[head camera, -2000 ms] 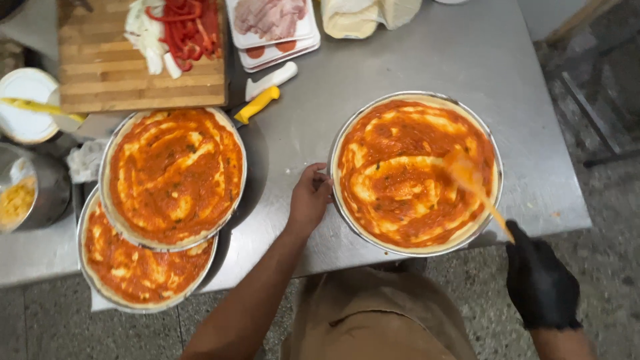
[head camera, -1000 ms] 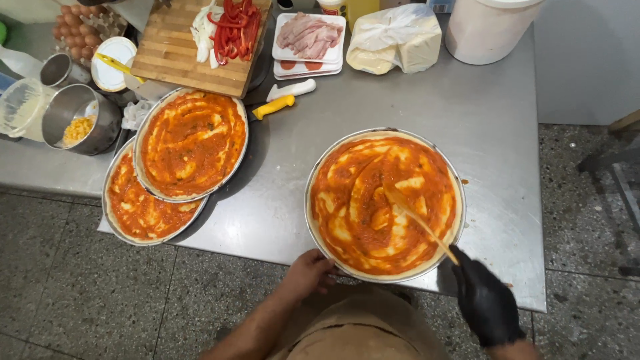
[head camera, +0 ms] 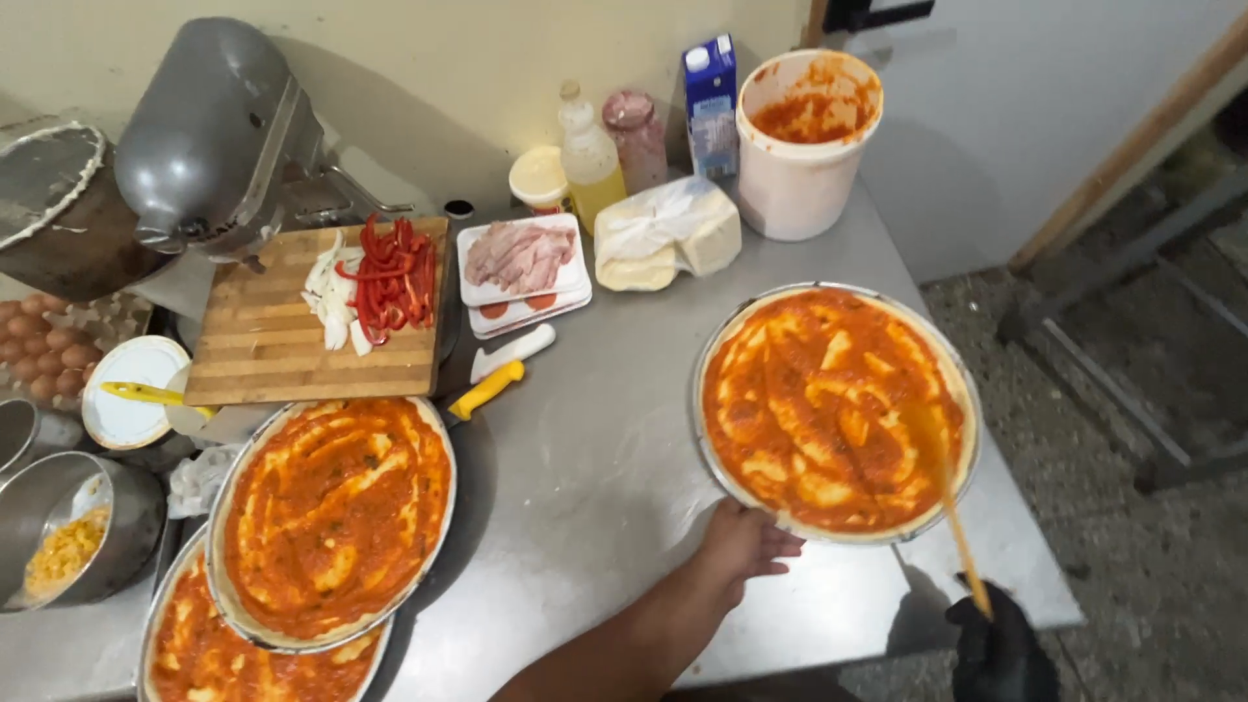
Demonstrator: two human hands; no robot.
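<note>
My right hand (head camera: 999, 643), in a black glove, holds the handle of a spoon or spatula (head camera: 960, 541), whose blurred head rests in the sauce at the right side of a pizza base (head camera: 809, 419). That base lies in a round metal pan near the steel table's right edge. My bare left hand (head camera: 746, 551) is at the pan's lower left rim, fingers partly spread; whether they grip the rim is unclear. At the left, a second sauced pizza (head camera: 336, 517) in its pan overlaps a third (head camera: 263, 673).
A wooden board (head camera: 263, 322) bears sliced red pepper and onion. Two knives (head camera: 487, 390), trays of meat (head camera: 522, 258), a wrapped block (head camera: 668, 244) and a sauce bucket (head camera: 804, 185) stand behind. A stand mixer (head camera: 214, 127), eggs (head camera: 44, 346) and a metal pot (head camera: 83, 536) are at the left.
The spoon or spatula has moved from the middle of the base to its right side. The view has tilted up, bringing the mixer and the bucket's inside into sight.
</note>
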